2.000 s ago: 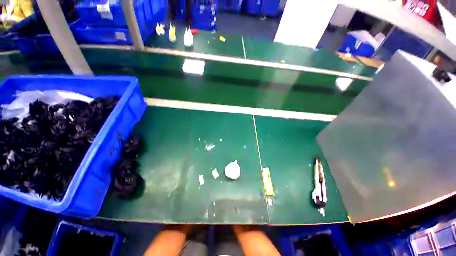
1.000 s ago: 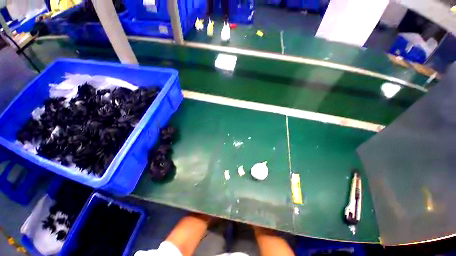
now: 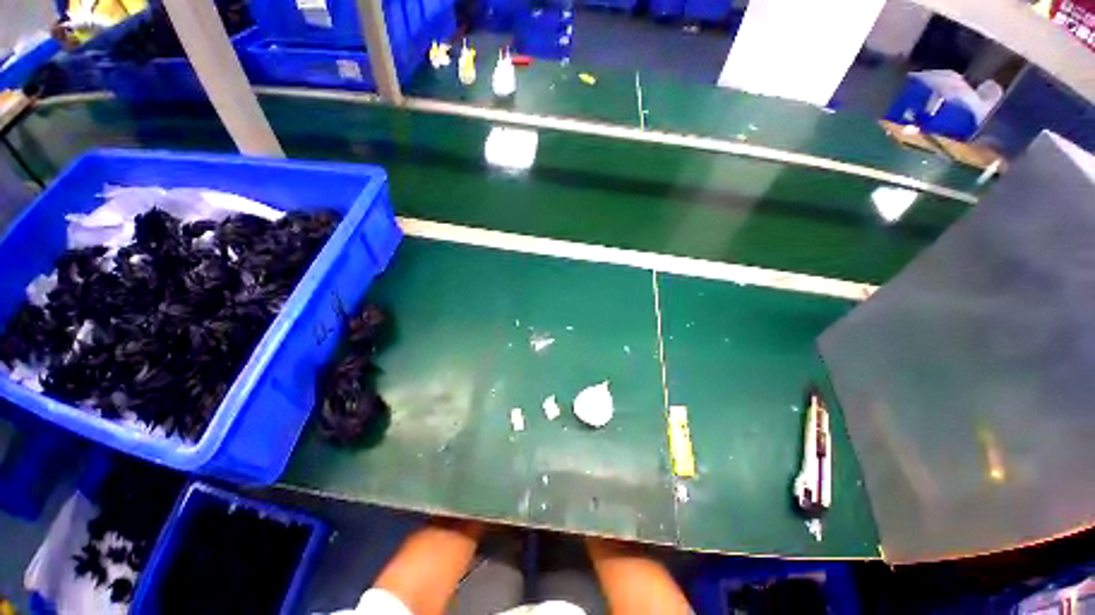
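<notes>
Both my forearms show at the bottom edge and run under the bench's front edge. My hands are hidden there, so I cannot tell whether they hold anything. A white rounded glue bottle (image 3: 593, 405) stands on the green bench, with two small pale squares (image 3: 534, 413) to its left. A clump of glossy black moulded pieces (image 3: 351, 396) lies beside the large blue crate (image 3: 270, 396), which is heaped with more black pieces (image 3: 180, 312) on a white liner.
A narrow yellow item (image 3: 681, 442) lies by the bench seam. A utility knife (image 3: 814, 454) lies near the grey metal panel (image 3: 973, 360). Lower blue crates (image 3: 315, 562) hold black parts below the bench edge. Behind a pale rail (image 3: 624, 257) runs the green conveyor, with small bottles (image 3: 503, 72) beyond it.
The camera view swung left, then slightly back right, so everything shifted in the picture. The bottle, squares, yellow item, knife and black clump keep their places on the bench.
</notes>
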